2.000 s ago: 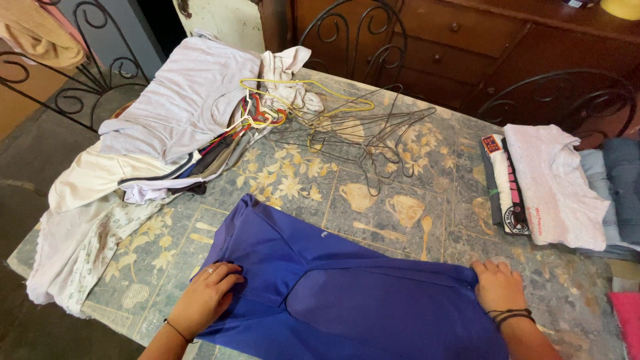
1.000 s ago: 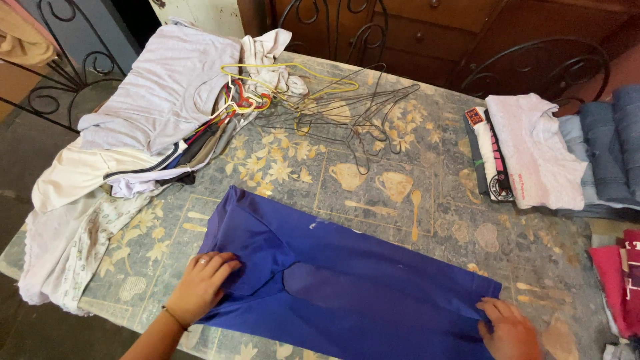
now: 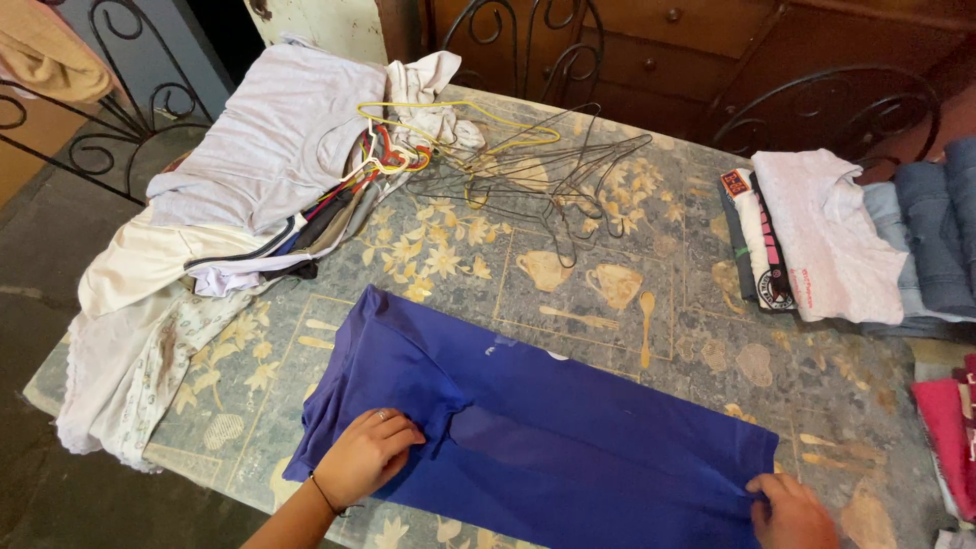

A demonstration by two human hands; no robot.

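Note:
A blue garment with two long legs [image 3: 595, 435] lies spread across the near part of the table, its wide waist end at the left. My left hand [image 3: 366, 454] pinches the fabric near the crotch, where it bunches into folds. At the far end of the legs, my right hand [image 3: 793, 511] has its fingers at the hem; whether they grip the cloth is hard to tell. Small pale marks show on the garment's upper edge.
Clothes on hangers [image 3: 267, 145] are heaped at the left table edge. Wire hangers [image 3: 564, 175] lie tangled at the back. Folded shirts [image 3: 827, 236], rolled denim [image 3: 930, 229] and a pink cloth [image 3: 942, 427] sit at the right. Wrought-iron chairs [image 3: 831, 107] stand around the patterned table [image 3: 457, 252].
My left hand has moved from the waist part toward the crotch, and the fabric there is now bunched. The two legs lie closer together than two seconds ago.

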